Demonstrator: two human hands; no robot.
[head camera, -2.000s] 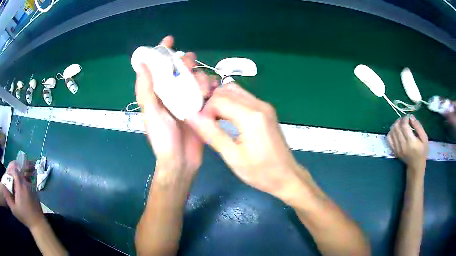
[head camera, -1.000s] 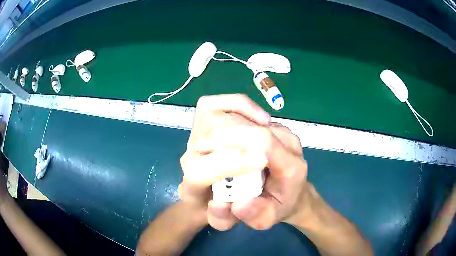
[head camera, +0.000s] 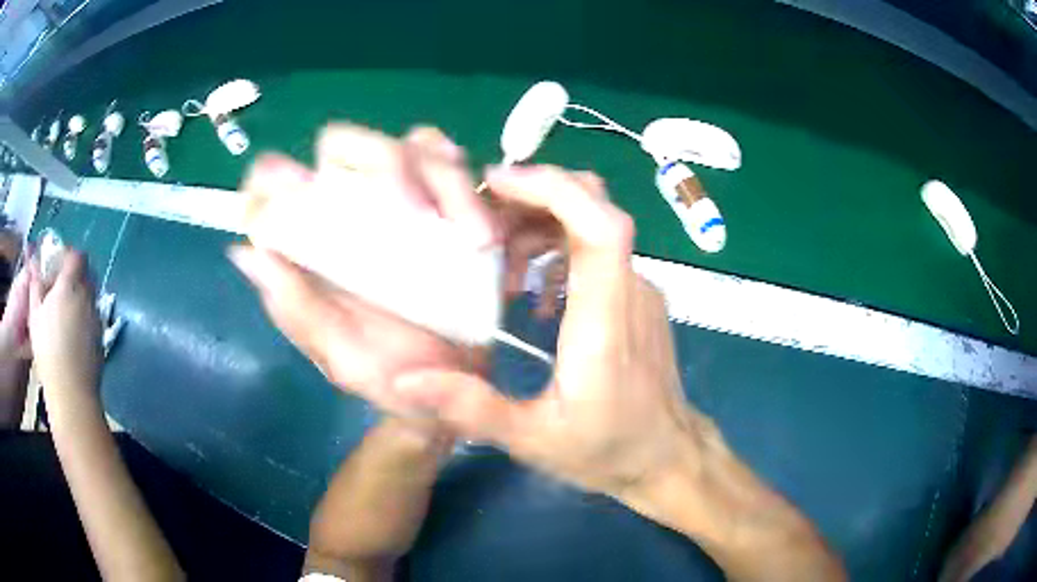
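Observation:
A white handheld device (head camera: 392, 256) is held up above the pale rail, blurred by motion. My left hand (head camera: 324, 324) is wrapped around it, fingers over the top and thumb side below. A thin white cord (head camera: 523, 346) runs from its right end towards my right palm. My right hand (head camera: 603, 375) is at the device's right end, thumb and fingers spread apart; whether it grips the device or cord is unclear.
On the green belt (head camera: 819, 216) lie a closed device (head camera: 534, 119), a shell cover (head camera: 696, 143) beside a filled half (head camera: 690, 205), another device (head camera: 948, 216) at right and several paired halves at left. A co-worker's hands (head camera: 63, 307) hold something at left; a forearm shows at lower right.
My hands have opened out from a tight two-handed clasp around the device and moved up and apart. The belt items appear further right. A co-worker's hands have come into view at left.

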